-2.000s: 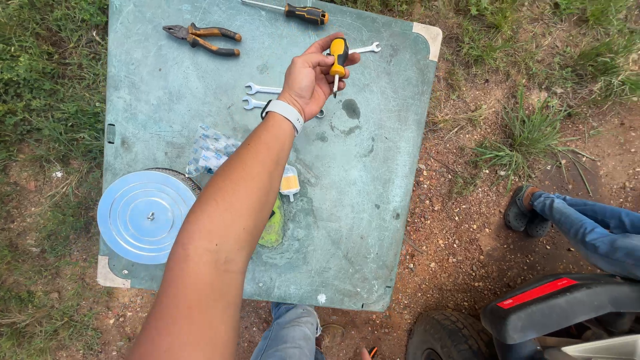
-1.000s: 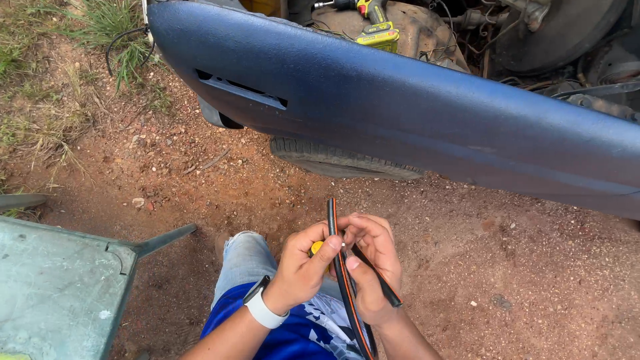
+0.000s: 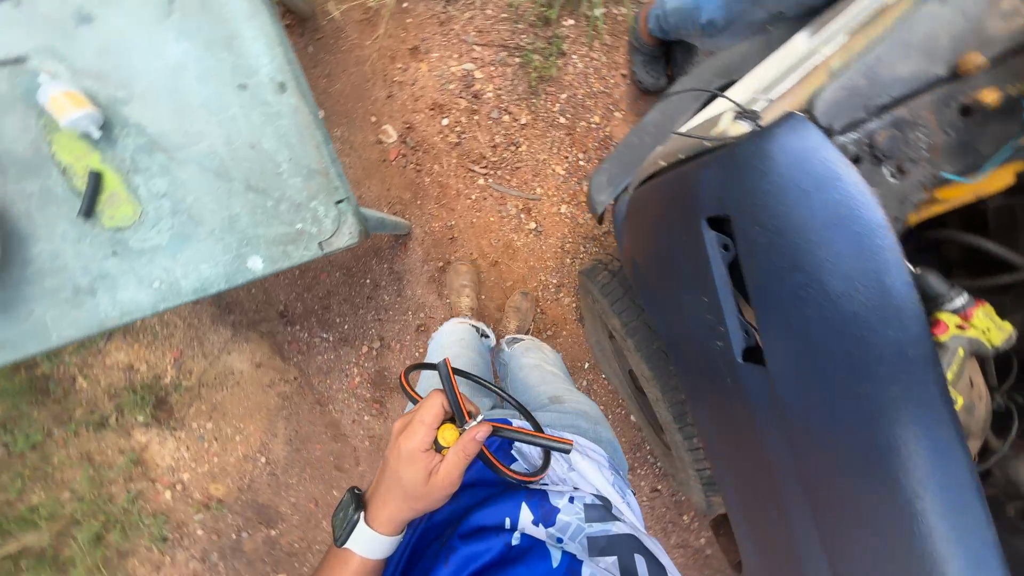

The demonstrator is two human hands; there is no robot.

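Observation:
My left hand [image 3: 428,460], with a watch on a white band [image 3: 368,532] at its wrist, is closed around a black rubber hose with an orange stripe [image 3: 524,436]. The hose is looped in front of my jeans and shirt. A small metal clamp [image 3: 472,422] sits between thumb and fingers where hose parts cross. The yellow end of a stubby screwdriver [image 3: 447,436] shows in the same hand. My right hand is out of view.
A green table [image 3: 216,160] at left holds a white bottle [image 3: 72,106], a yellow-green patch [image 3: 100,180] and a short black hose piece [image 3: 90,194]. At right are a blue vehicle fender [image 3: 832,344], a tire [image 3: 640,384] and a yellow-green power tool [image 3: 972,324]. Another person's shoe [image 3: 650,60] shows at top.
One second ago both hands were on the striped hose; now only my left hand holds it and the right has left the view. The view has swung toward the table.

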